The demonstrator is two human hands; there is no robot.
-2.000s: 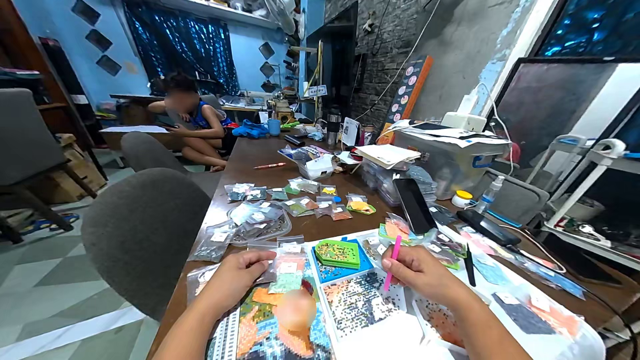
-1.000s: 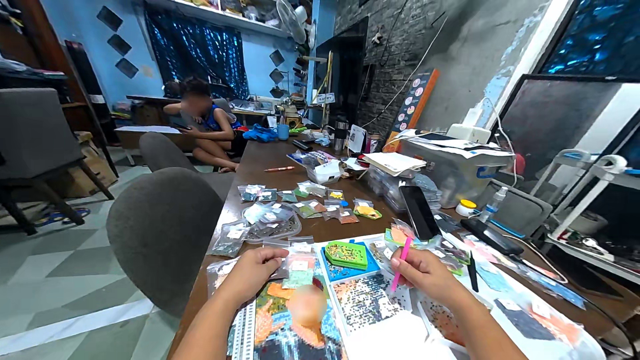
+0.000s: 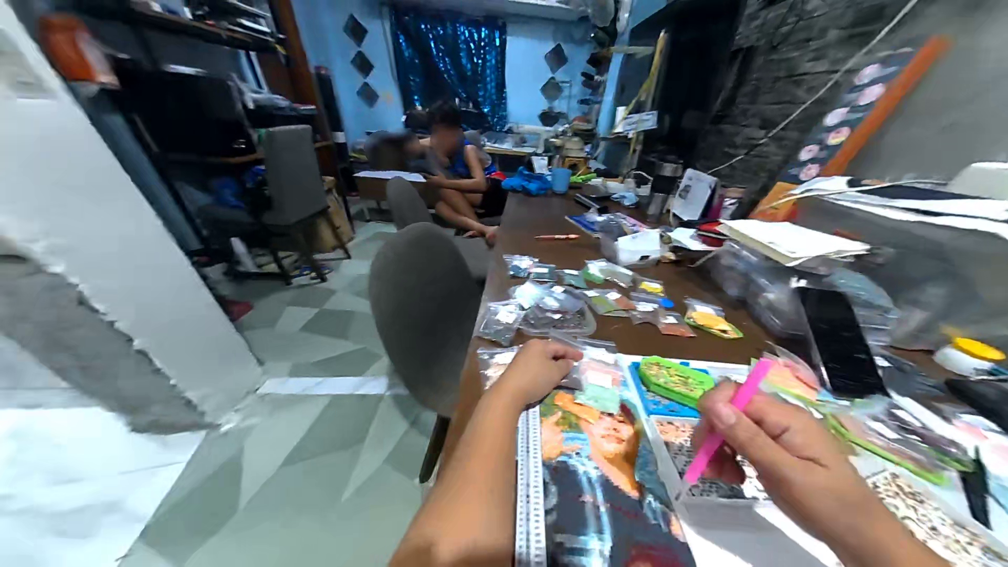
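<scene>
My right hand (image 3: 776, 441) holds a pink pen-like applicator (image 3: 726, 425), tilted, above a white tray (image 3: 669, 465) of small beads. My left hand (image 3: 542, 370) rests at the top edge of a partly covered diamond painting (image 3: 587, 504), by small plastic bags (image 3: 600, 378) of beads; its fingertips are bent, and whether they grip a bag is unclear. A green tray of beads (image 3: 675, 379) lies on a blue one beside the painting. A white ruler-like strip (image 3: 531, 488) runs along the painting's left edge.
More bead bags (image 3: 610, 302) lie on the brown table (image 3: 543, 213). A black phone (image 3: 839, 340) leans at the right, near a tray of loose beads (image 3: 921, 512). A grey chair (image 3: 425, 315) stands at the left edge. A person (image 3: 465, 169) sits at the far end.
The view has swung to the left. My right hand still holds the pink applicator, and my left hand remains at the painting's top edge.
</scene>
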